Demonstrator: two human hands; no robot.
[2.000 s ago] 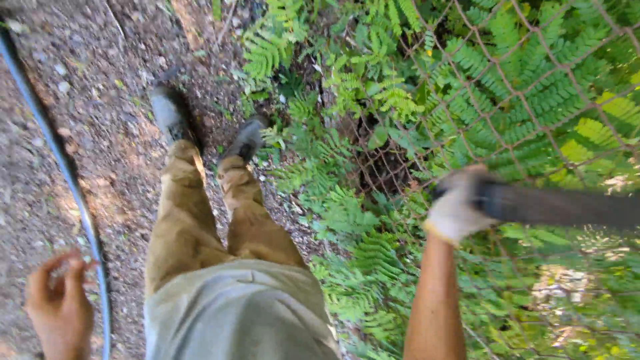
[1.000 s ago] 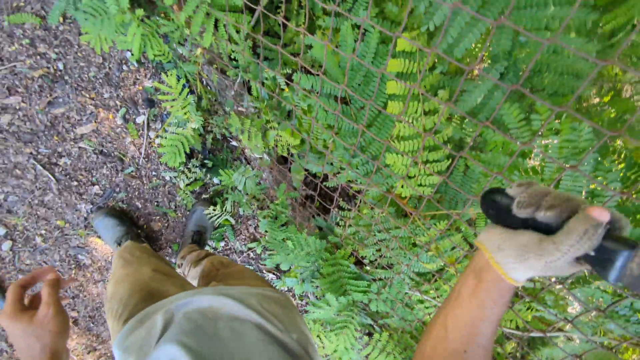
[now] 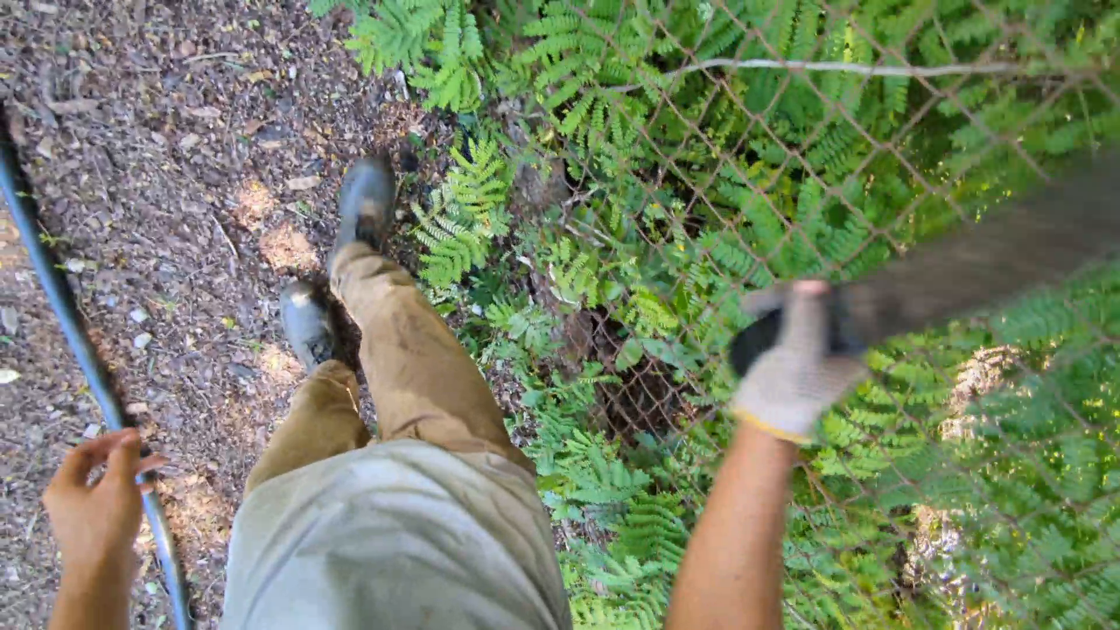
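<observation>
My right hand (image 3: pixel 801 367), in a pale knit glove with a yellow cuff edge, grips the black handle of a machete (image 3: pixel 980 249). Its broad dark blade is blurred and points to the right, in front of a rusty chain-link fence (image 3: pixel 822 157). The blade's far end lies outside the view. Bare and with its fingers loosely curled, my left hand (image 3: pixel 96 490) hangs at the lower left. It appears in front of a blue-black hose (image 3: pixel 66 306) and holds nothing that I can see.
Green fern-like plants (image 3: pixel 464 219) grow along the fence and through its mesh. A thin pale stem (image 3: pixel 831 66) crosses the fence near the top. My boots (image 3: pixel 306 324) stand on ground covered with leaf litter and wood chips, between the hose and the plants.
The machete blade, mostly out of view a second ago, now extends across the right side. My feet have changed places in stride, and the view has shifted along the fence.
</observation>
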